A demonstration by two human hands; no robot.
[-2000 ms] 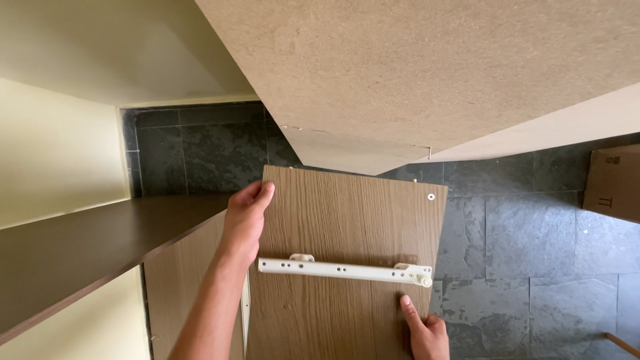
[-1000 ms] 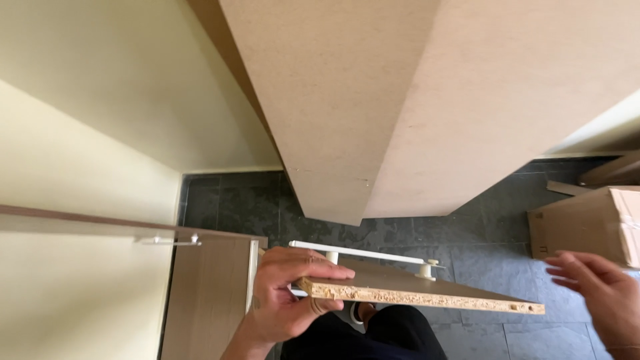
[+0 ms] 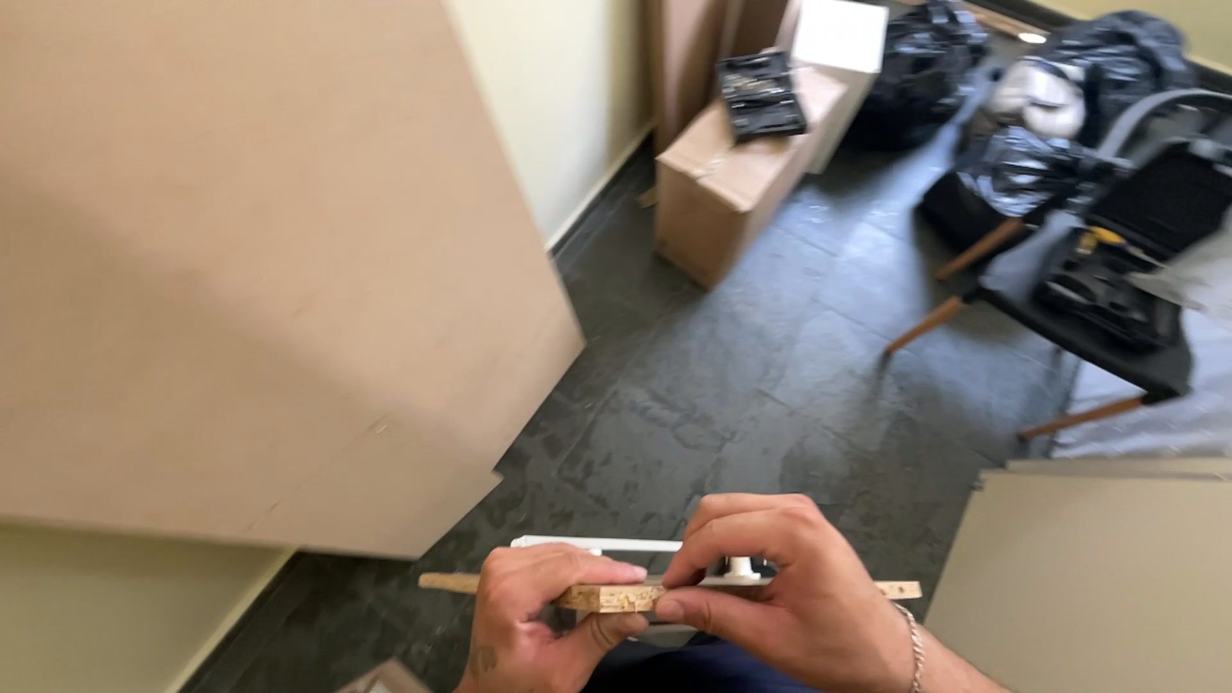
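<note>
A wood-grain particleboard panel (image 3: pixel 616 599) is seen nearly edge-on at the bottom of the head view, its raw chip edge facing up. My left hand (image 3: pixel 553 611) pinches that edge between fingers and thumb. Close to its right, my right hand (image 3: pixel 780 577) also pinches the panel's edge, the fingertips of both hands nearly meeting. Along the panel's far side runs a white metal drawer runner (image 3: pixel 616 545), with a white roller (image 3: pixel 741 568) near its right end, partly behind my right hand.
Large brown fibreboard panel (image 3: pixel 250 269) at left. Cardboard box (image 3: pixel 712 192) with a black tray (image 3: pixel 762 94) on top. Black chair (image 3: pixel 1088 337) holding tools at right, black plastic bags (image 3: pixel 914 87) behind. Pale board (image 3: pixel 1088 577) at lower right. Dark tiled floor (image 3: pixel 664 414) between.
The view has swung right. The panel, face up two seconds ago, is now edge-on. My right hand, off the panel one second ago, is back on it beside my left.
</note>
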